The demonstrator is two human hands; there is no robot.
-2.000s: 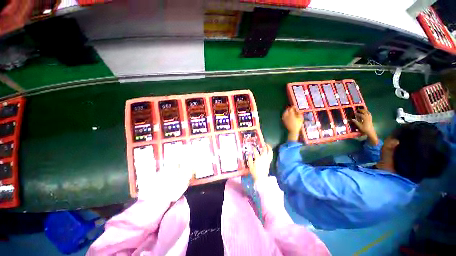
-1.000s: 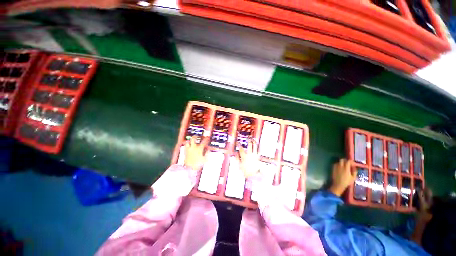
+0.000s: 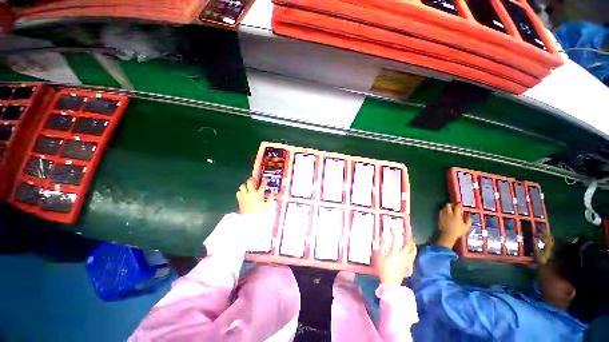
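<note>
An orange-red foam tray with two rows of five smartphones lies on the dark green bench in front of me. Most screens, such as this smartphone, are bright white. Only the top left phone shows a dark reddish picture. My left hand is at the tray's left side, its fingers at the lower part of that dark phone. My right hand is at the lower right corner, fingers over the lower right phone. Neither hand lifts anything.
At left, another tray holds phones with black screens. At right, a co-worker in blue has both hands on a similar tray. Stacked trays stand on the raised shelf. A blue plastic object is at lower left.
The top-row screens second and third from left turned from dark reddish to white. My right hand moved from the tray's middle to its lower right corner. My left hand stays near the left side.
</note>
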